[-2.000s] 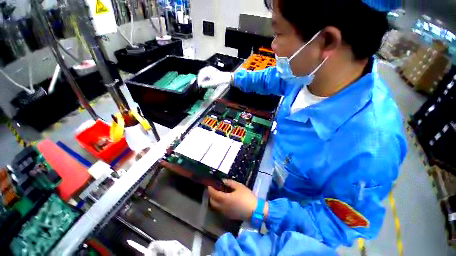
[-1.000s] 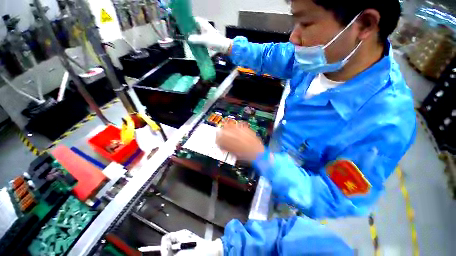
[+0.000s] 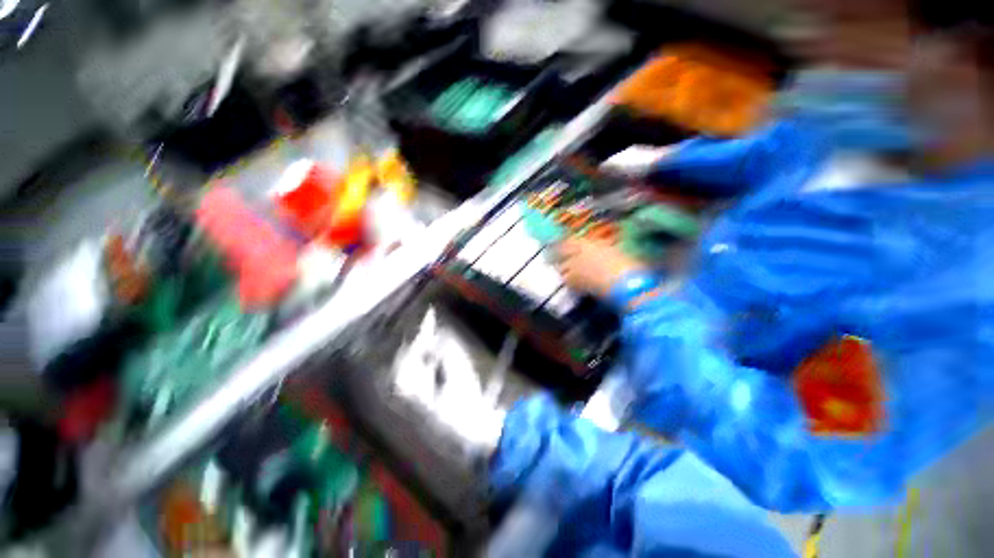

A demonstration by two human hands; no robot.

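The frame is strongly blurred. My right hand (image 3: 447, 381), in a white glove, is over the conveyor at lower centre; its fingers and anything in them cannot be made out. My left hand is not in view. Just beyond my right hand, a power circuit board with white blocks (image 3: 517, 259) lies in its dark carrier. The other person's bare hand (image 3: 594, 262) is over that board. Another green board (image 3: 316, 469) in a carrier shows at the bottom, left of my hand.
A person in blue (image 3: 861, 273) stands at the right. A pale rail (image 3: 311, 338) runs diagonally. Left of it are small green boards (image 3: 196, 354), a red bin (image 3: 305, 202) and yellow tape rolls (image 3: 352, 194). Beyond are a black tote (image 3: 431, 153) and an orange fixture (image 3: 698, 89).
The view has shifted and blurred. My right hand appears higher in the picture, nearer the white-block board. Another board shows at the bottom. The person's gloved hand has come down beside the rail.
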